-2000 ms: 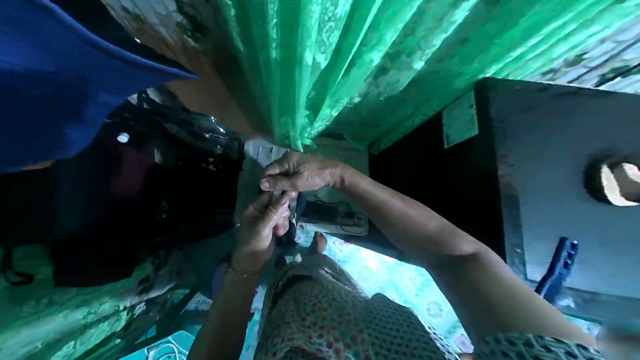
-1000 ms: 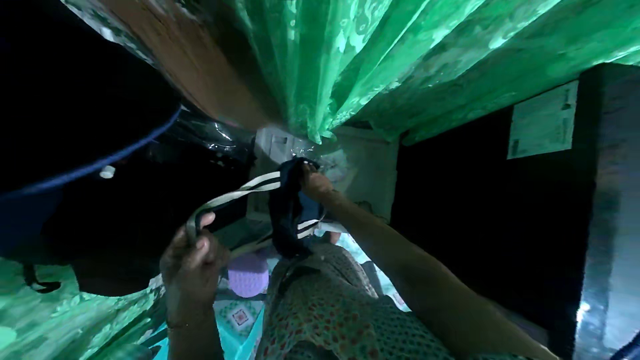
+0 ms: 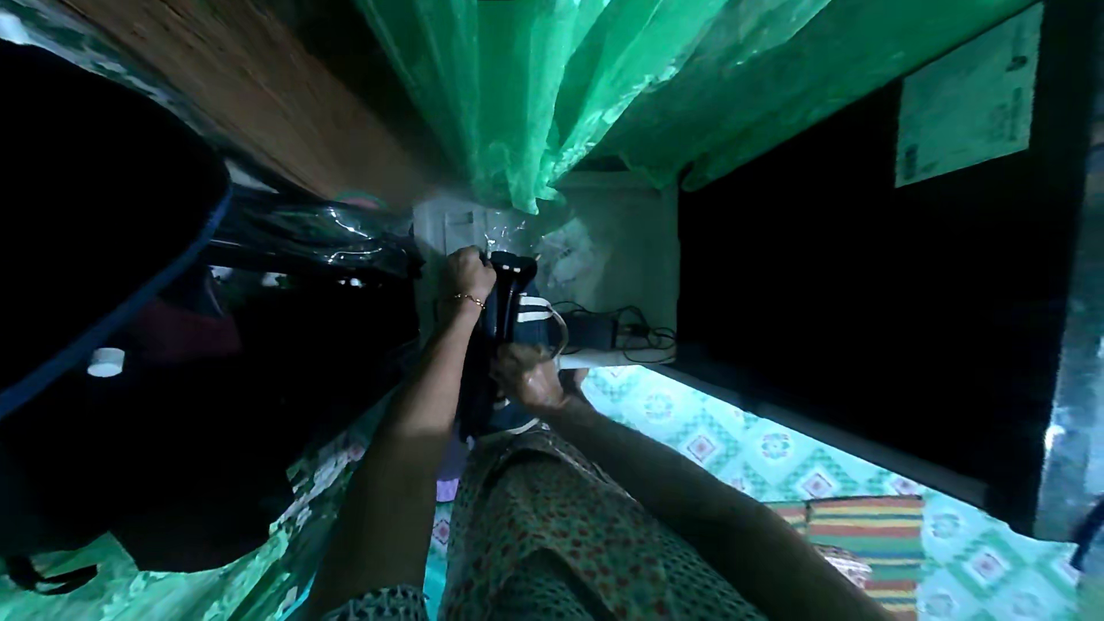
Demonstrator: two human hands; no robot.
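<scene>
A dark blue fabric bag (image 3: 516, 297) with white-striped straps (image 3: 536, 309) lies in front of my body, its long side running away from me. My left hand (image 3: 471, 274) is closed on its far left edge, a thin bracelet on the wrist. Nearer to me, my right hand (image 3: 528, 375) grips the bag's upper edge, with the fingers partly hidden. A dark fold or opening runs between the two hands. The inside of the bag is too dark to make out.
Green sheer curtains (image 3: 535, 103) hang ahead. Beyond the bag is a pale surface (image 3: 638, 224) with clear plastic and black cables (image 3: 638, 326). A dark cabinet (image 3: 862, 302) stands right; dark cloth (image 3: 103, 259) hangs left. A striped mat (image 3: 867, 526) lies on the patterned floor.
My left hand has moved from a strap at the left to the bag's far edge. My right hand has come nearer to my body. The bag, bunched up a second ago, is stretched out lengthwise.
</scene>
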